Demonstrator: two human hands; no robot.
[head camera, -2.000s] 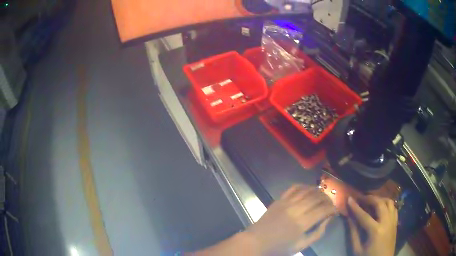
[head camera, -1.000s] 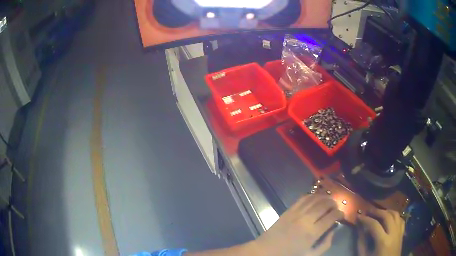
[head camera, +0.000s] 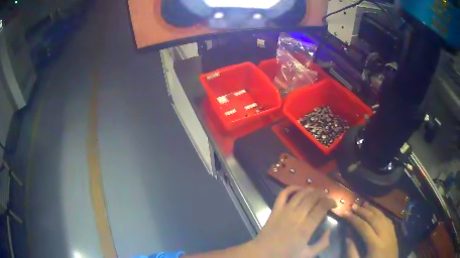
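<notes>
A flat copper-coloured plate (head camera: 317, 184) with a row of small silvery fasteners lies slanting over the black mat (head camera: 252, 155). A bright spot falls on the plate beside the black microscope head (head camera: 373, 169). My left hand (head camera: 297, 221) is bare, its bent fingers at the plate's near edge. My right hand (head camera: 377, 229) is bare, its fingertips on the plate's right end by the bright spot. Both hands seem to hold the plate; their undersides are hidden. A smooth grey shape, not clear, shows between the hands.
A red bin of loose metal pieces (head camera: 328, 90) and a red bin with white labels (head camera: 241, 75) stand behind the mat. A clear bag (head camera: 295, 68) is behind them. Another copper plate (head camera: 391, 201) lies at right. The monitor (head camera: 146, 25) shows an orange surface with dark rounds.
The copper plate has slid up and left from under the hands, so more of its fastener row shows. The monitor picture has changed from mostly plain orange to dark rounds and a bright shape.
</notes>
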